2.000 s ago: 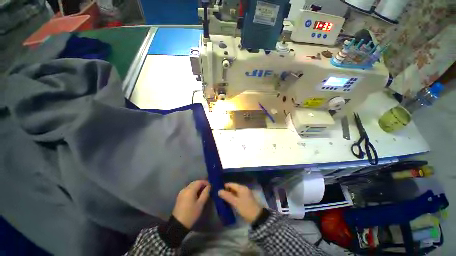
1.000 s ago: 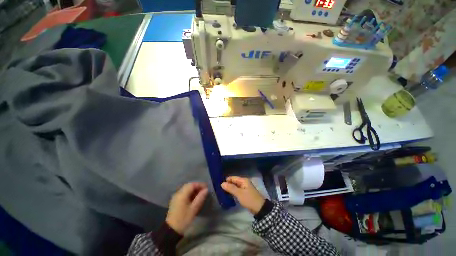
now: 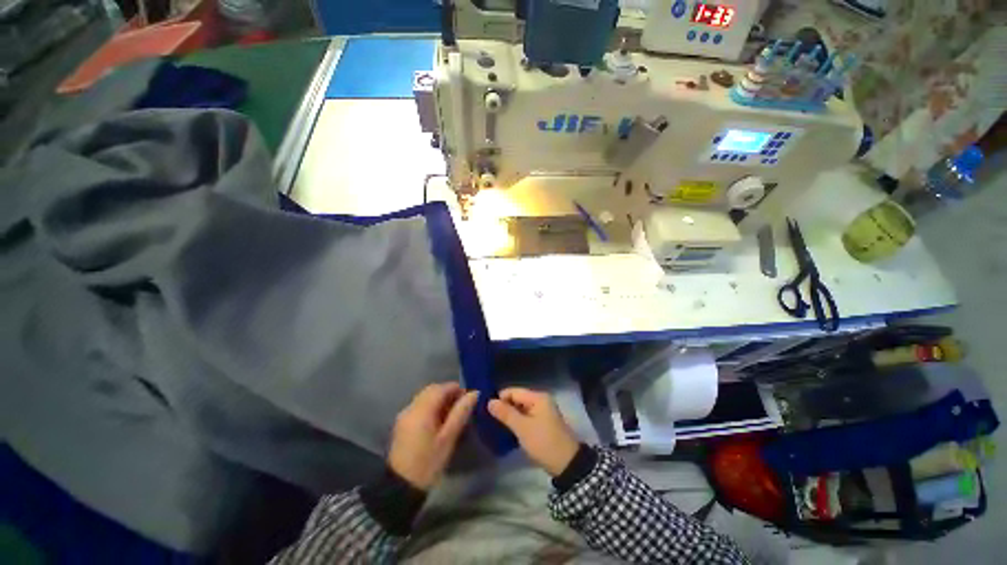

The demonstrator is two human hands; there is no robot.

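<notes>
The large grey fabric panel (image 3: 298,298) is heaped at the left and centre and hangs over the table's front edge. Blue binding (image 3: 463,292) runs down its right edge. My left hand (image 3: 428,433) pinches the edge where grey meets blue, near the lower end. My right hand (image 3: 536,428) pinches the outer side of the binding opposite it. The two hands are close together over my lap. The binding's top corner lies left of the lit needle area (image 3: 481,210) of the cream sewing machine (image 3: 563,138).
Black shears (image 3: 808,281) and a flat grey strip (image 3: 766,251) lie right on the white table (image 3: 596,306). A blue pen (image 3: 593,222) lies by the metal plate (image 3: 550,235). A yellow-green cup (image 3: 878,231) stands at the right end. A white roll (image 3: 685,384) is below.
A second ago my left hand was slightly off the binding; it now touches the edge again, with fingertips nearer my right hand. The view dipped and then shifted slightly back.
</notes>
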